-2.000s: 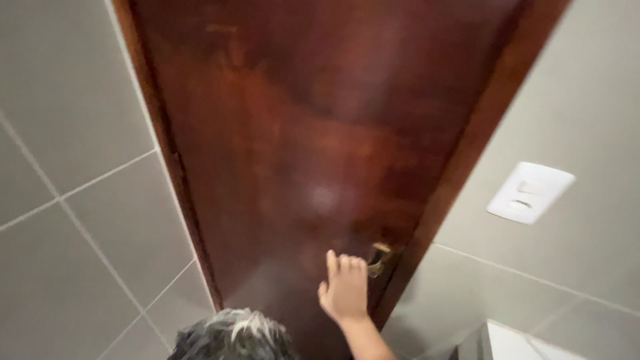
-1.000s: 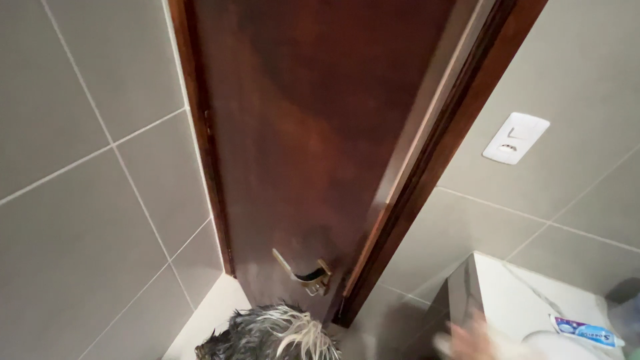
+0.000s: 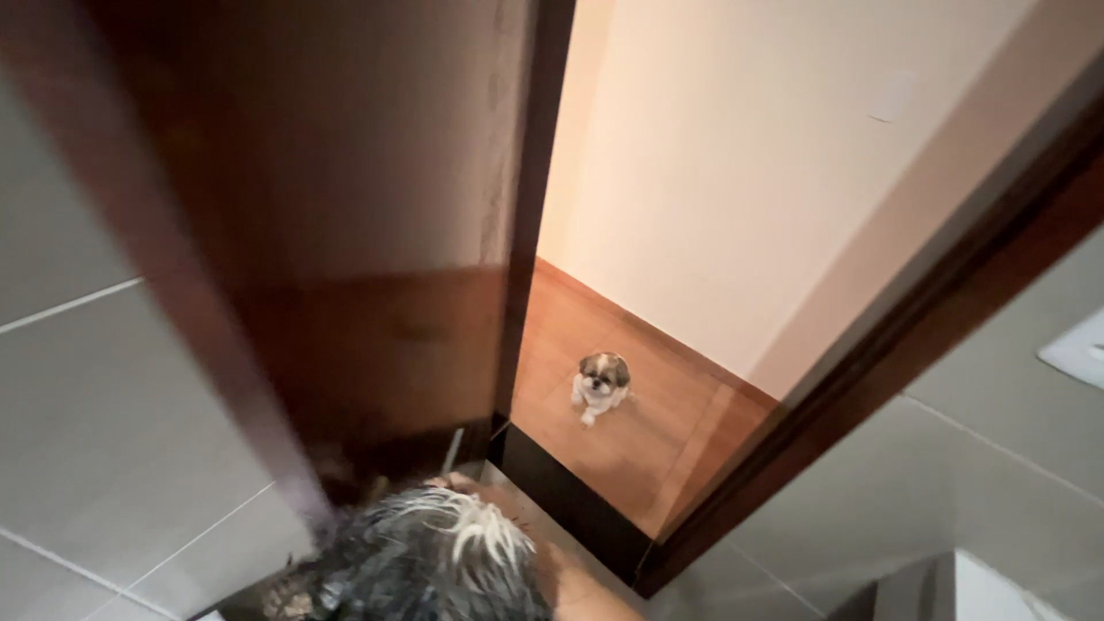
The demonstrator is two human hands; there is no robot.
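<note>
A dark wooden door (image 3: 371, 259) stands ajar, its edge left of the opening. My right hand (image 3: 470, 490) is at the door's lower part, close to a pale metal handle (image 3: 454, 448); most of it is hidden behind a shaggy black, grey and white furry head (image 3: 431, 561), apparently a dog's, at the bottom of the view. Whether the fingers grip the handle cannot be told. My right forearm (image 3: 582, 586) comes up from the lower right. My left hand is out of view. Beyond the doorway, a small brown and white dog (image 3: 601, 384) faces this way.
A black threshold (image 3: 569, 504) crosses the doorway, with wood-look floor (image 3: 638, 431) and a pale wall (image 3: 690, 190) beyond. The brown door frame (image 3: 828, 379) slants along the right. Grey tiled walls (image 3: 129, 414) flank it. A white switch plate (image 3: 1078, 349) and a white-topped surface (image 3: 992, 586) are at the right.
The door, closed two seconds ago, has swung open and the floor and small dog beyond now show. My right hand has moved from the lower right to the door.
</note>
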